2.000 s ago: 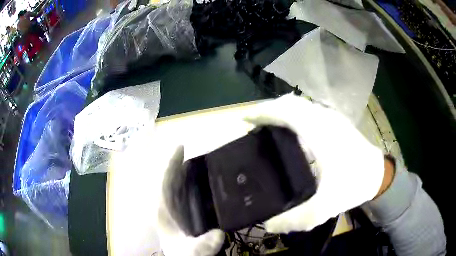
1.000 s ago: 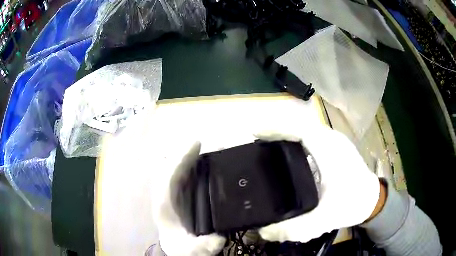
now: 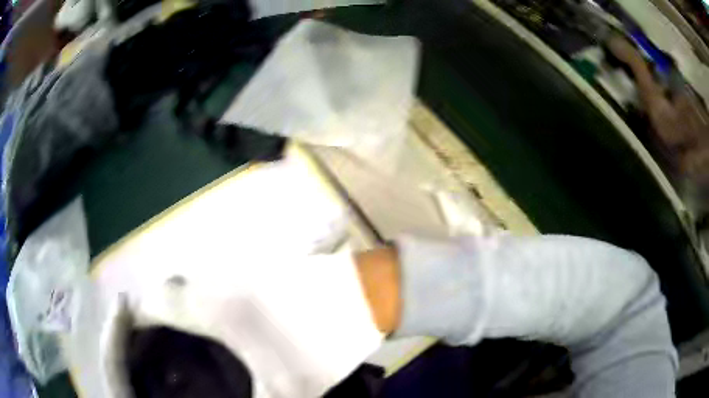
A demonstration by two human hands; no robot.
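The black plastic housing [image 3: 186,365] is at the bottom left, blurred and cut off by the lower edge. My left hand [image 3: 117,350], in a white glove, holds its left side; only some of the fingers show. My right hand [image 3: 299,319], also white-gloved, lies against its right side, with its fingertips lost in glare and blur. The housing's marked face cannot be made out. Both hands are over the white padded board [image 3: 225,210].
A translucent foam sheet [image 3: 334,82] lies beyond the board. Black plastic parts [image 3: 249,144] lie left of it. A clear bag [image 3: 47,272] is at far left. Dark pieces [image 3: 497,369] are below my right sleeve. Another person's arm [image 3: 661,109] shows at upper right.
The view has swung right, so the board and foam sheet sit further left. The housing and both hands now appear lower left, and more of my right forearm shows.
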